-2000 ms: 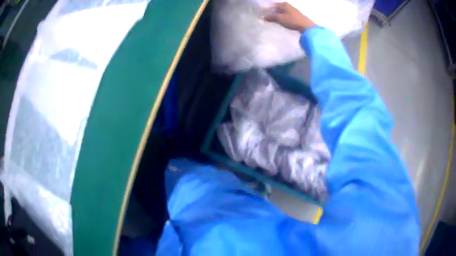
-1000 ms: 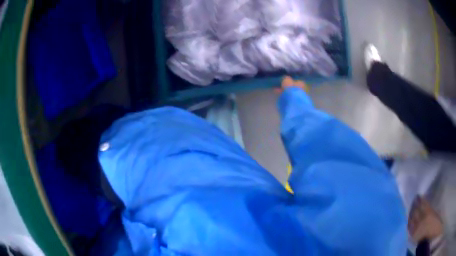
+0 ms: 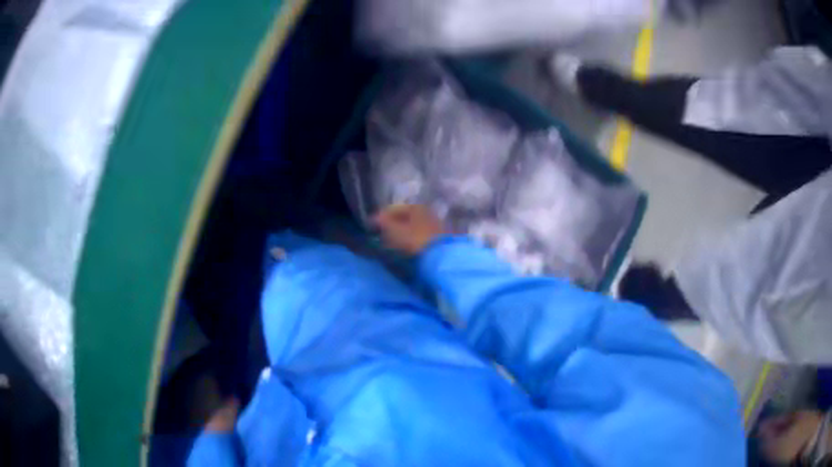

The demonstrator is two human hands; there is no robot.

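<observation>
A dark green crate (image 3: 629, 239) full of pale grey-lilac bagged parts (image 3: 470, 150) stands on the floor beside the bench. My right hand (image 3: 408, 226) is at the crate's near left side, over the edge of the bags, with its fingers curled. Blur hides whether it grips the rim or a bag. My left hand (image 3: 222, 417) is small and dim at the lower left, beside the bench edge, partly in shadow. I cannot tell whether it holds anything.
The green bench top (image 3: 146, 210) with a pale edge curves down the left, with bubble wrap (image 3: 32, 237) on it. A whitish plastic bag (image 3: 493, 20) is above the crate. A person in grey with dark legs (image 3: 721, 155) is at the right, near yellow floor lines.
My right hand has moved left from the crate's near rim to its left corner area. The crate appears lower and turned in view. The bench fills more of the left, and my left hand now shows.
</observation>
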